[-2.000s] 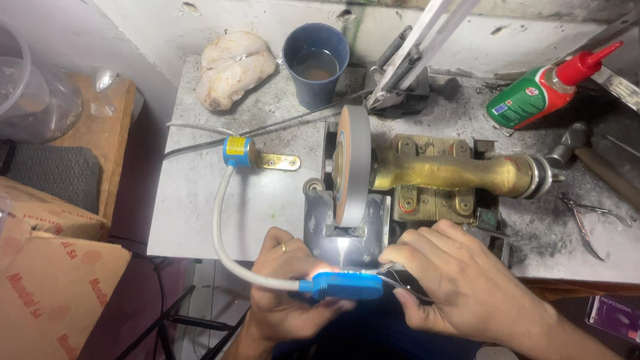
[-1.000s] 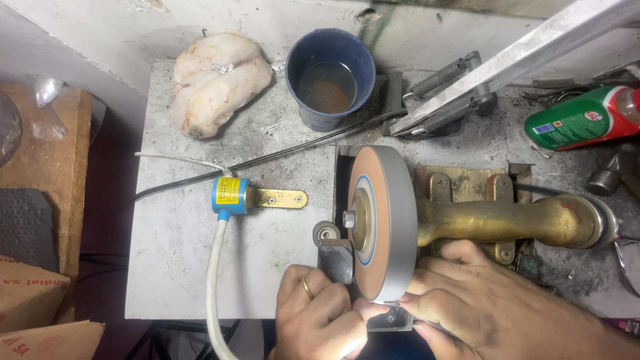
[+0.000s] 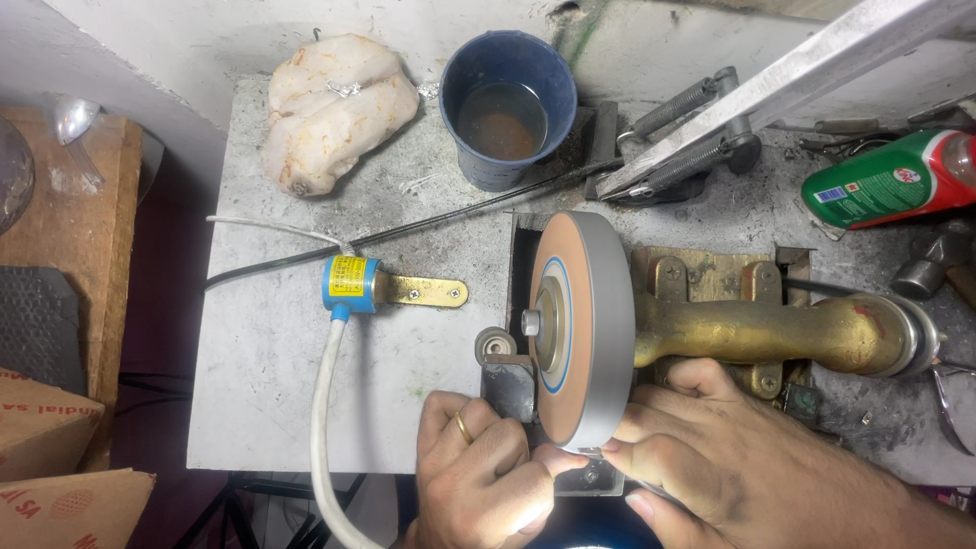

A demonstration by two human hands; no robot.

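A grey-rimmed grinding wheel stands upright on a brass-coloured spindle housing. At its lower rim, my left hand and my right hand meet, fingertips nearly together. Between them they pinch a small metal piece against or very close to the wheel; most of it is hidden. My right hand also has a thin metal tool, partly visible below its fingers; its kind cannot be told. A gold-coloured ring circles a finger of my left hand. Bright light falls on the fingertips.
A blue cup of murky liquid and a whitish lump stand at the back. A blue cable device with a white cable is at left. A metal lamp-like arm, a green bottle and a hammer are at right.
Two seconds ago both hands held a blue device and metal tool below the wheel. The blue device is out of the hands, and the fingertips are now at the wheel's lower rim. The view is closer.
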